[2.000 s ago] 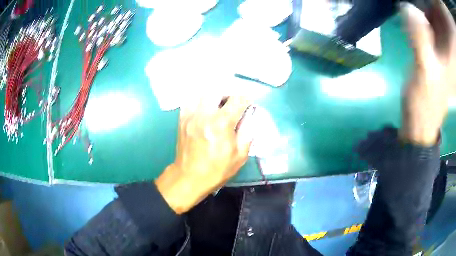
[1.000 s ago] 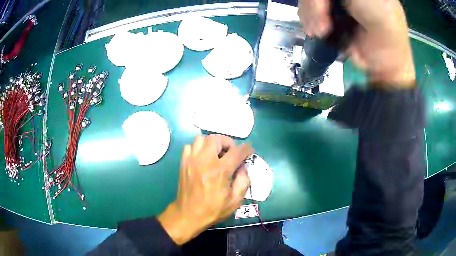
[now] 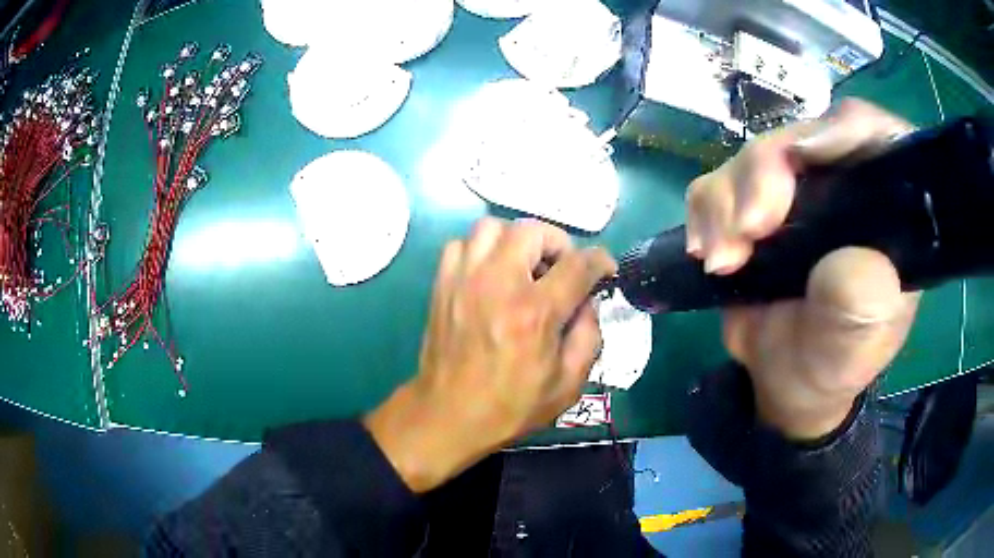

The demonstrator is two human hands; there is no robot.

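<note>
My left hand [image 3: 507, 332] holds a white plastic housing [image 3: 626, 347] by its left side near the table's front edge. My fingers hide its left part. My right hand [image 3: 812, 251] is shut around a thick black electric screwdriver [image 3: 872, 218], lying nearly level with its narrow tip pointing left. The tip is at my left fingertips, over the housing's upper part; the exact contact and any screw are hidden. A thin dark-red lead wire [image 3: 613, 431] hangs from the housing over the table edge. A small white label with dark marks [image 3: 585, 411] lies just below the housing.
White housings [image 3: 351, 216] lie singly and grouped [image 3: 540, 153] beyond my left hand. A silver-white screw feeder [image 3: 708, 82] stands at the back right. Red wire bundles [image 3: 166, 223] lie at the left, on both sides of the table seam [image 3: 98, 240]. The table's front edge [image 3: 218, 437] runs before me.
My right hand has brought the screwdriver from over the feeder down and left to the housing. My left hand still holds the housing. The view has shifted.
</note>
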